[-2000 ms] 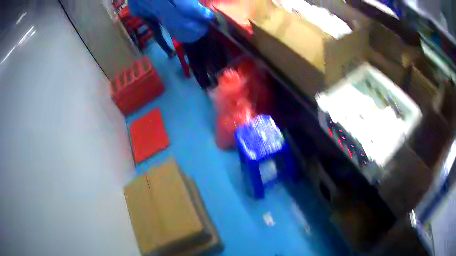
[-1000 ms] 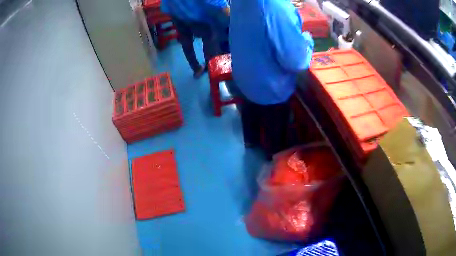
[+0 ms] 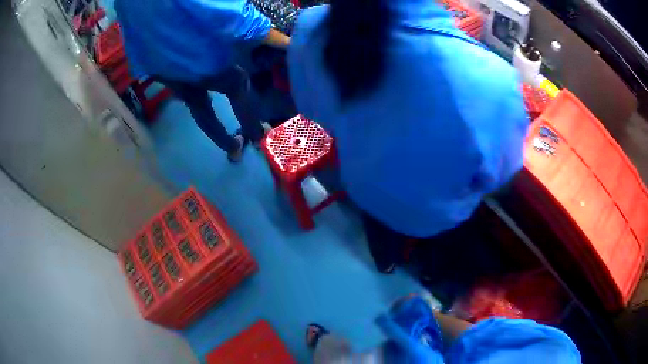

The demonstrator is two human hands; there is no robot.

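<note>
At the bottom edge, a blue sleeve and a small strip of bare skin, seemingly my right hand or wrist (image 3: 451, 325), show beside bunched blue cloth (image 3: 414, 328). The fingers are hidden. My left hand is not in view. Nearest in front stands a person in a blue smock (image 3: 419, 121), back turned, at the bench. On the floor at left is a stack of red-orange component trays (image 3: 186, 256) with dark compartments. A flat red sheet or tray (image 3: 252, 346) lies below it, cut off by the frame.
A red perforated stool (image 3: 298, 144) stands left of the near person. Another person in blue (image 3: 188, 39) stands beyond. Stacked red-orange trays (image 3: 586, 192) lie on the right bench. A red plastic bag (image 3: 497, 302) is below. A wall (image 3: 64, 284) bounds the left.
The view has moved forward and tilted. The near person and tray stack appear larger. The blue stool and brown cartons have left view. A blue sleeve and some skin have entered at the bottom.
</note>
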